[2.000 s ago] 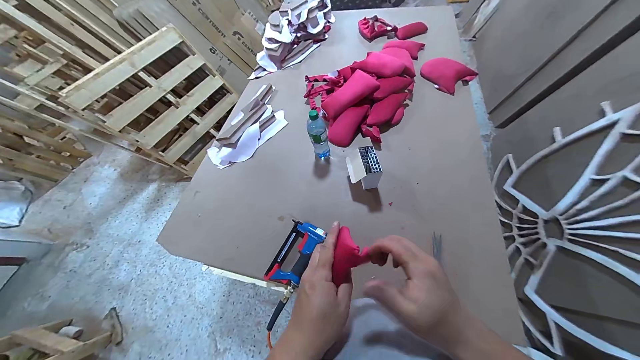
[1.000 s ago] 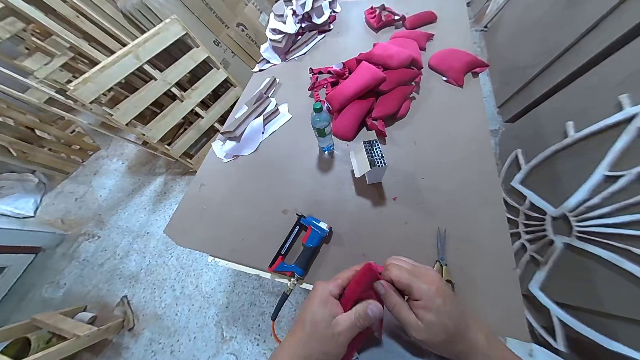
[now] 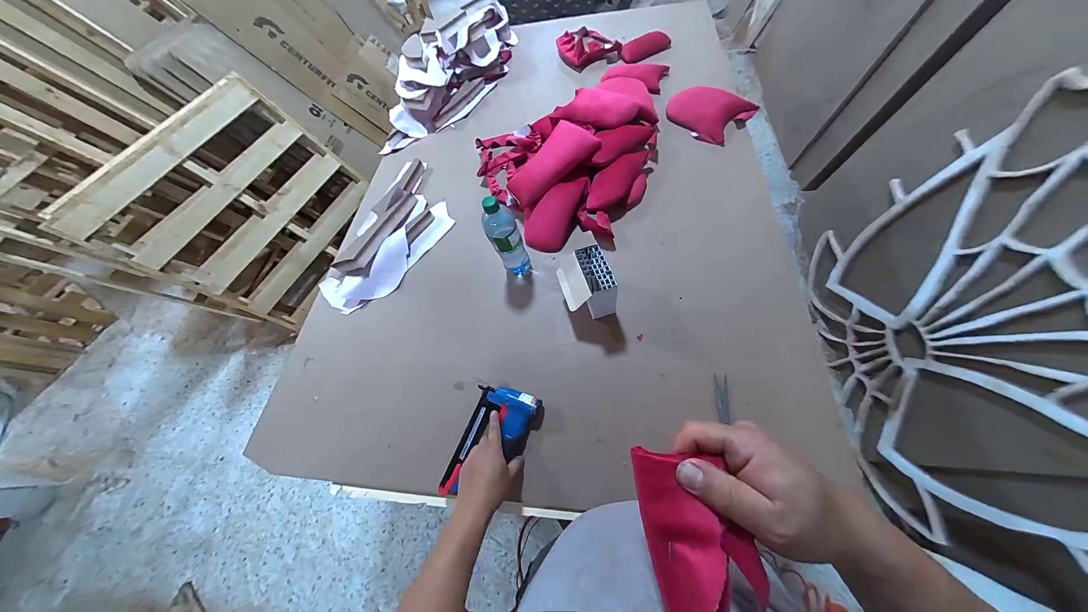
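Observation:
My left hand (image 3: pixel 486 469) is on the handle of a blue and black pneumatic staple gun (image 3: pixel 515 408) lying at the table's near edge. With thumb and fingers, my right hand (image 3: pixel 765 489) pinches the upper part of a red fabric-covered piece (image 3: pixel 676 527), which hangs over my lap with a loose flap of cloth. Just beyond the right hand lie scissors (image 3: pixel 722 398); their blades show and the handles are hidden by the hand. An open box of staples (image 3: pixel 602 293) stands mid-table beside a plastic bottle with a green cap (image 3: pixel 507 238).
Red padded pieces (image 3: pixel 561 170) are heaped on the far half of the table (image 3: pixel 408 382). White and brown offcuts (image 3: pixel 387 246) lie at its left, with more (image 3: pixel 450 68) behind. Wooden pallets (image 3: pixel 204 195) stand left; a white branching frame (image 3: pixel 909 340) is at the right.
My left hand has let go of the red piece and moved left onto the staple gun. My right hand now holds the red piece alone, farther right, over the scissors' handles.

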